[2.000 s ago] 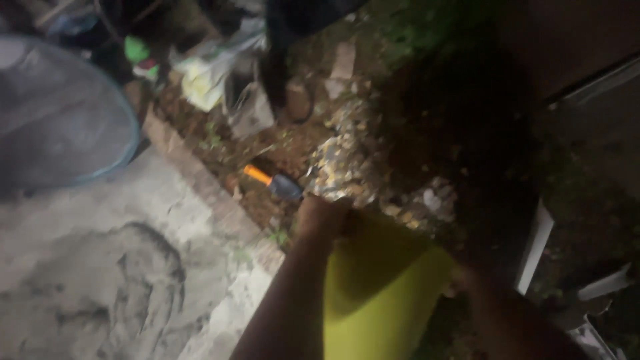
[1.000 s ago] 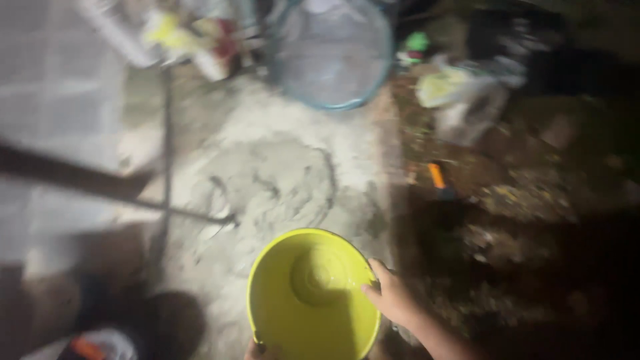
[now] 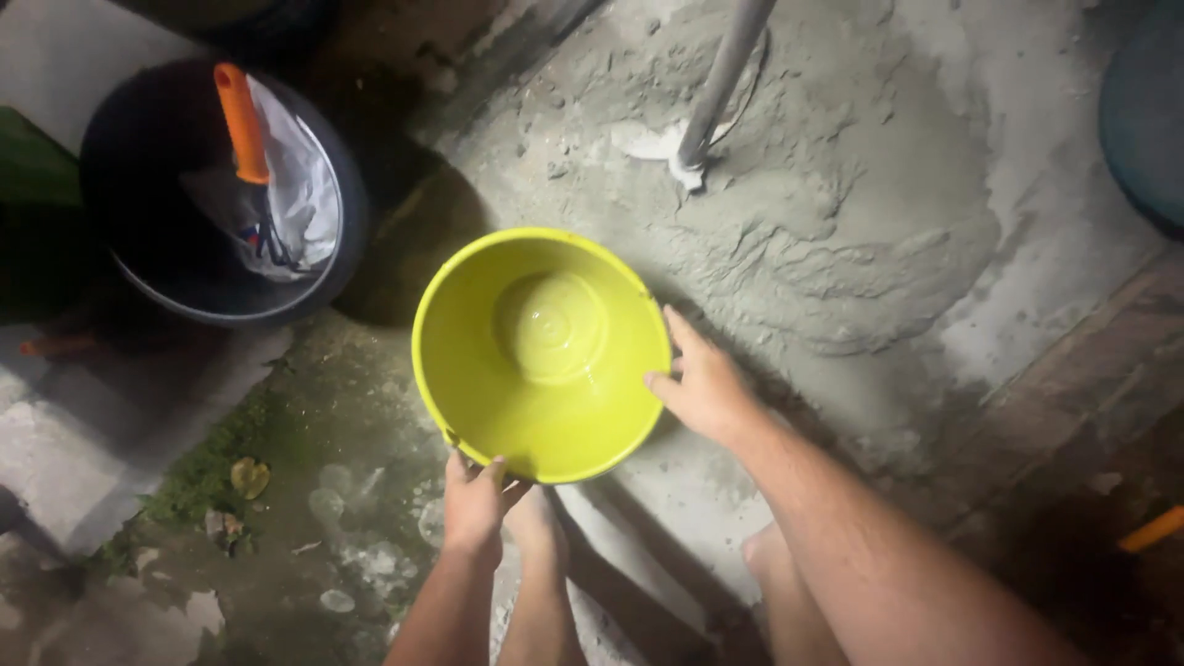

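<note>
A yellow plastic bucket (image 3: 546, 425) is between my hands, its mouth facing up at the camera; a little wet shine shows on its bottom. My left hand (image 3: 476, 504) grips the rim at the lower left, thumb over the edge. On the right side of the rim my right hand (image 3: 705, 384) is closed, with the thumb inside and fingers outside. Beyond the bucket, wet grey mortar (image 3: 832, 231) is spread over the concrete, and a tool with a long metal shaft (image 3: 726, 83) stands with its end in it.
At upper left a dark bucket (image 3: 347, 222) holds an orange-handled tool (image 3: 242, 125) and a whitish plastic bag (image 3: 310, 199). Moss (image 3: 199, 472) edges the concrete at lower left. A teal round container (image 3: 1147, 129) is at the right edge, above an orange handle (image 3: 1152, 529). Bare legs are below the bucket.
The view has swung left, away from the soil and stones. The yellow bucket, tilted low over the soil side two seconds ago, is now held mouth up beside the mortar.
</note>
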